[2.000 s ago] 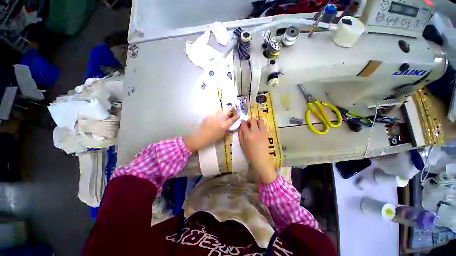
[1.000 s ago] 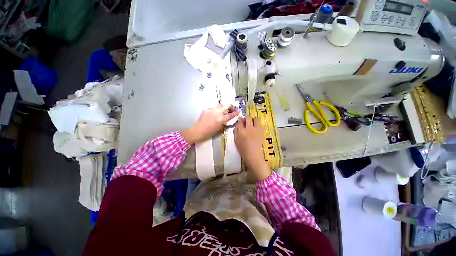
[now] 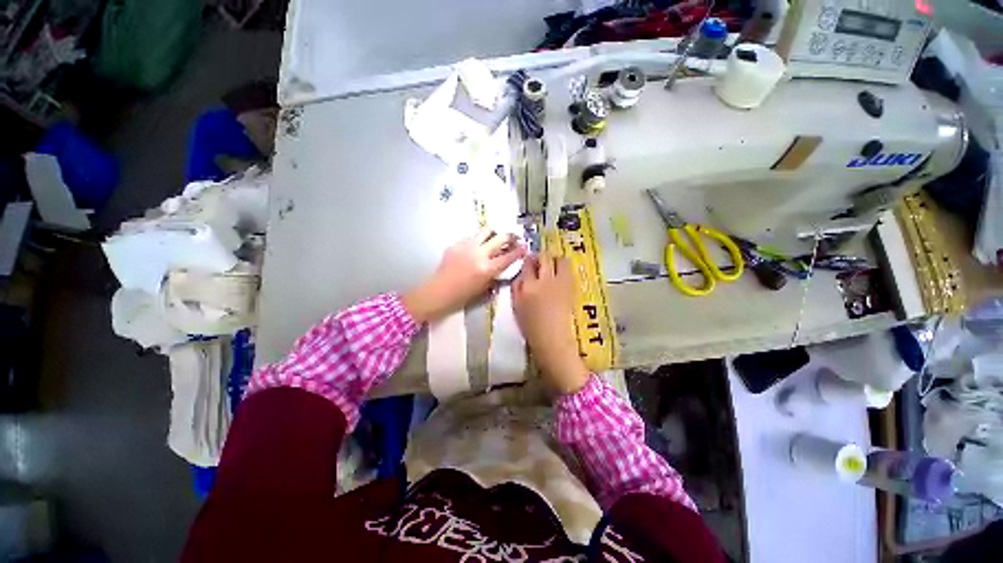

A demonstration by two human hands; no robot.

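Observation:
A white fabric strip (image 3: 507, 343) runs under both hands and hangs over the table's front edge in a loop. My left hand (image 3: 475, 272) pinches the cloth just in front of the presser foot (image 3: 532, 233). My right hand (image 3: 547, 302) lies on the strip beside it, fingertips close to the left hand's fingertips. Sewn strip (image 3: 438, 119) lies bunched on the table beyond the needle. Yellow tape with black letters (image 3: 594, 319) lies on the bed right of my right hand. The needle tip is too small to make out.
The sewing machine head (image 3: 748, 143) stands at the right. Open yellow-handled scissors (image 3: 701, 260) and a pile of small tools (image 3: 808, 262) lie on its bed. A white thread cone (image 3: 752, 77) stands behind. Stacked cloth (image 3: 176, 247) is at the left, and a phone (image 3: 770, 368) at the right.
My right hand has moved slightly left, closer to my left hand, since the earliest frame. More yellow tape shows beside it. The strip's hanging loop has shifted a little.

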